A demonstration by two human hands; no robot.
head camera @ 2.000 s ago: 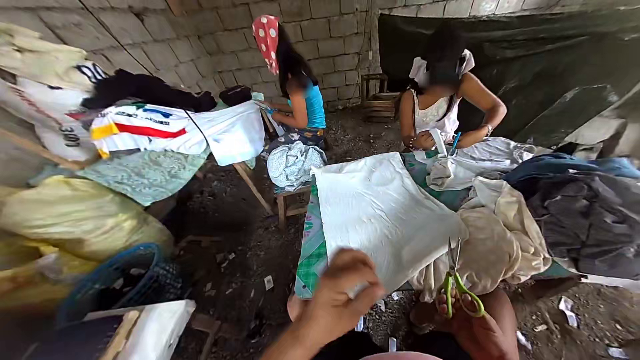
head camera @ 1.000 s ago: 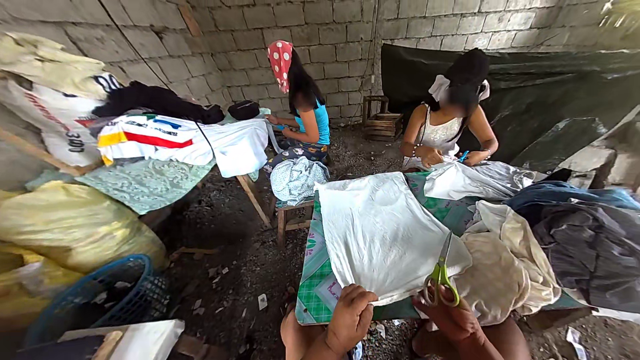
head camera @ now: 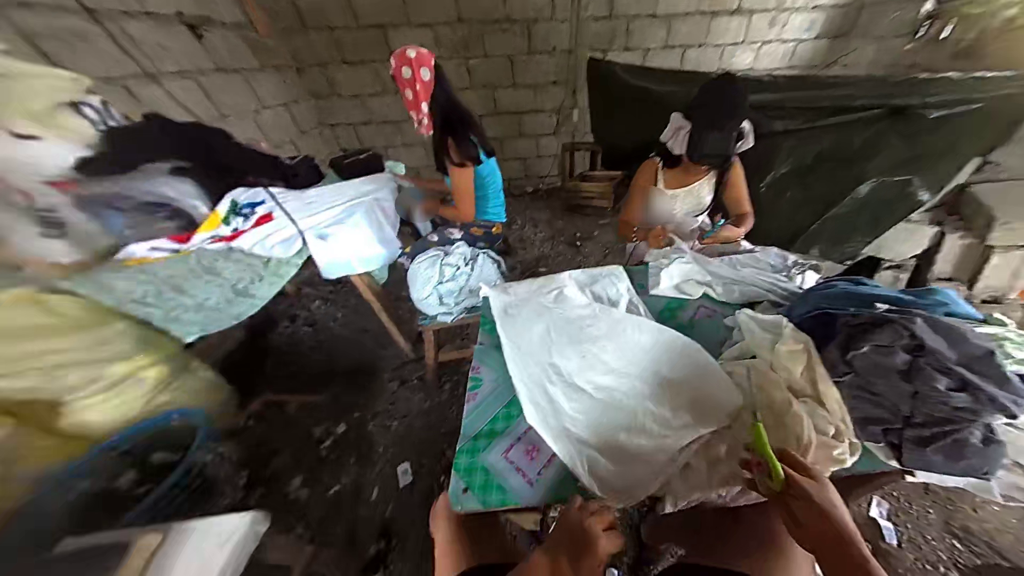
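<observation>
A white cloth (head camera: pixel 616 376) lies over the table, its near part bulging up and its lower edge by the table's front. My left hand (head camera: pixel 580 532) is low at that front edge, fingers curled, just below the cloth; whether it pinches anything cannot be told. In my right hand (head camera: pixel 788 484) are scissors with green handles (head camera: pixel 766 456), seen edge-on, their blades pointing away over a beige cloth (head camera: pixel 788 376). The table has a green patterned cover (head camera: pixel 512 456).
Dark clothes (head camera: pixel 920 384) and blue denim (head camera: pixel 888 300) are heaped at right. Two people sit beyond the table, handling cloth. A stool (head camera: pixel 448 340) bears a pale blue bundle (head camera: pixel 454 280). At left are a blue basket (head camera: pixel 188 424), yellow sacks (head camera: pixel 88 360) and a second table with garments (head camera: pixel 272 220).
My left hand has moved down from the white cloth's near edge to below the table's front. The cloth, flatter before, now billows. The scissors have turned edge-on in my right hand.
</observation>
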